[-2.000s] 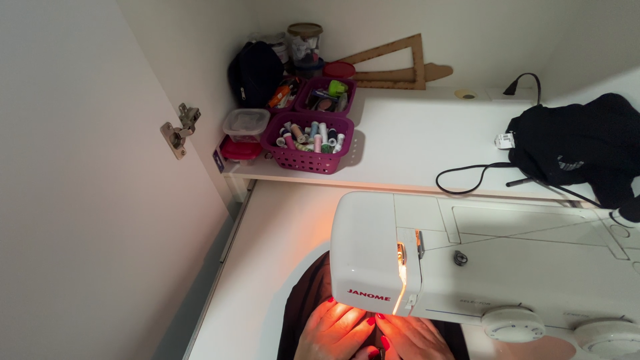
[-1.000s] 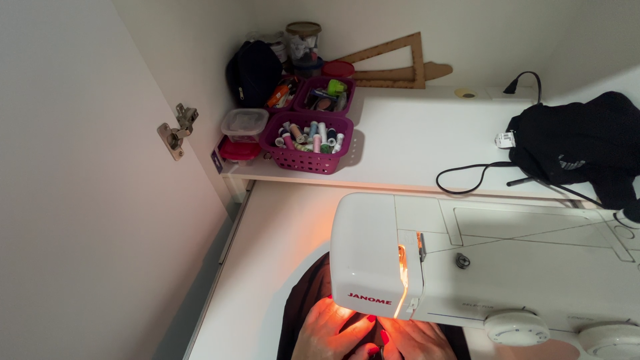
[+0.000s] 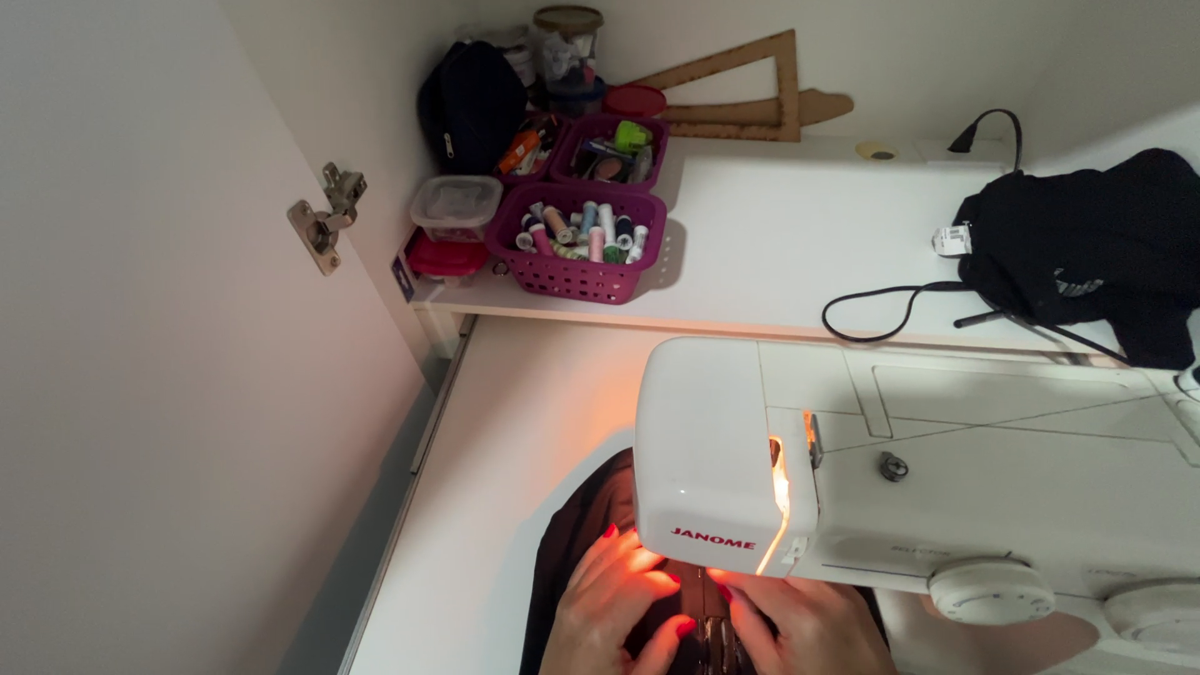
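A white Janome sewing machine (image 3: 712, 441) fills the lower right, its lamp lit orange. Dark fabric (image 3: 586, 502) lies under its head and spreads out to the left. My left hand (image 3: 609, 605) rests on the fabric just left of the machine's front, thumb and fingers spread. My right hand (image 3: 806, 623) lies on the fabric to the right, its fingertips close under the head. Between the hands shows a strip of the fabric with a seam or fold. The needle and presser foot are hidden behind the machine's head.
Purple basket of thread spools (image 3: 586, 281) stands on the white shelf (image 3: 750, 244), near plastic containers (image 3: 457, 206), a dark pouch (image 3: 472, 105) and a brown set square (image 3: 789, 84). Black cloth (image 3: 1078, 244) and a cord (image 3: 867, 337) lie at right. A hinged cabinet door (image 3: 187, 356) stands left.
My left thumb and fingers have shifted slightly and are a little farther from my right hand's fingers than two seconds ago. Both hands stay on the fabric.
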